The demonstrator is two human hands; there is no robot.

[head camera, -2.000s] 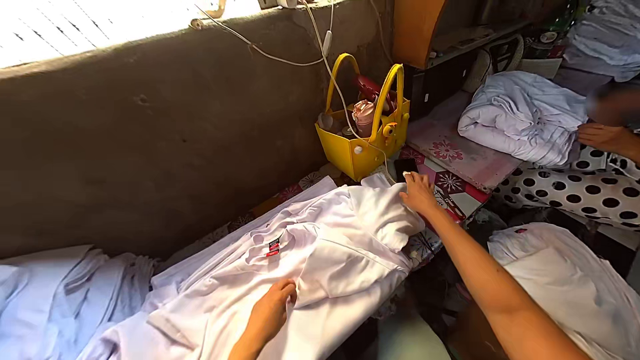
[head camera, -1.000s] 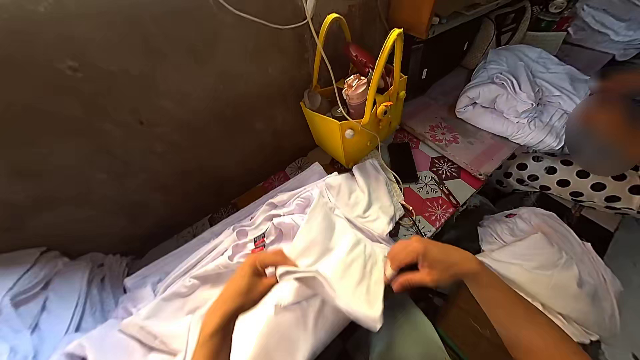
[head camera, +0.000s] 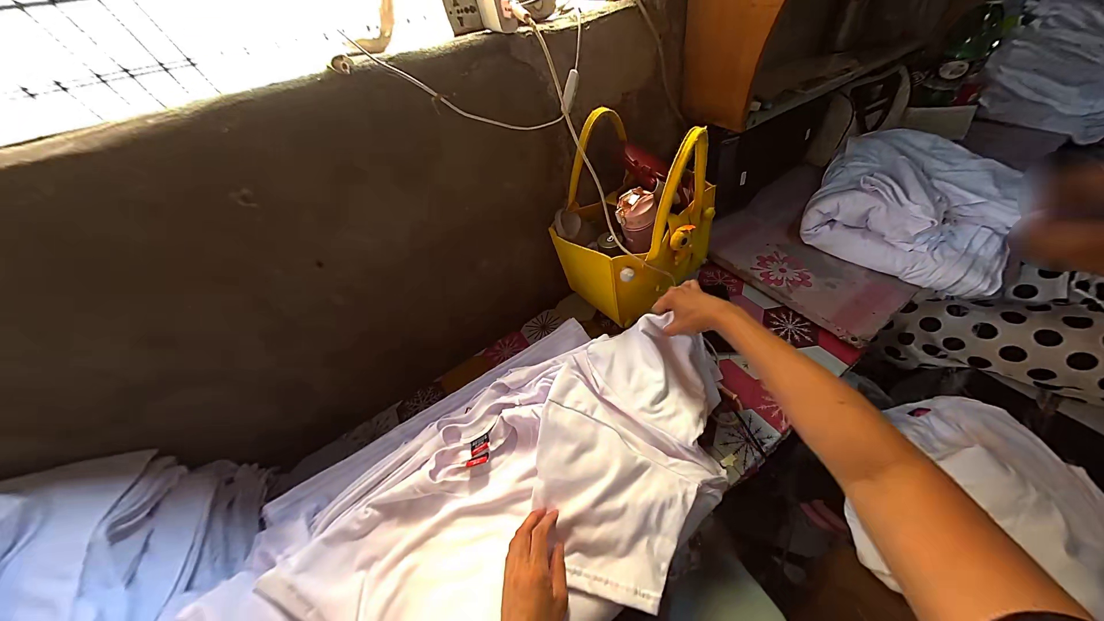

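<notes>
A white T-shirt with a red and black neck label lies spread on a stack of white garments. My left hand rests flat on its front, near the lower edge of the view, fingers extended. Beyond it, my right hand reaches to the far end of the shirt beside the yellow bag and has fabric of the far sleeve under its fingers. Whether those fingers pinch the cloth cannot be made out. The near sleeve hangs toward the front edge.
A yellow bag holding bottles stands against the wall, a white cable across it. Folded white garments lie at left, a white bundle at right, another white pile below it. Another person's blurred hand is at the right edge.
My right hand has moved from the near sleeve to the far end of the shirt. The near sleeve, lifted between my hands a second ago, now lies spread out. My left hand has come off it.
</notes>
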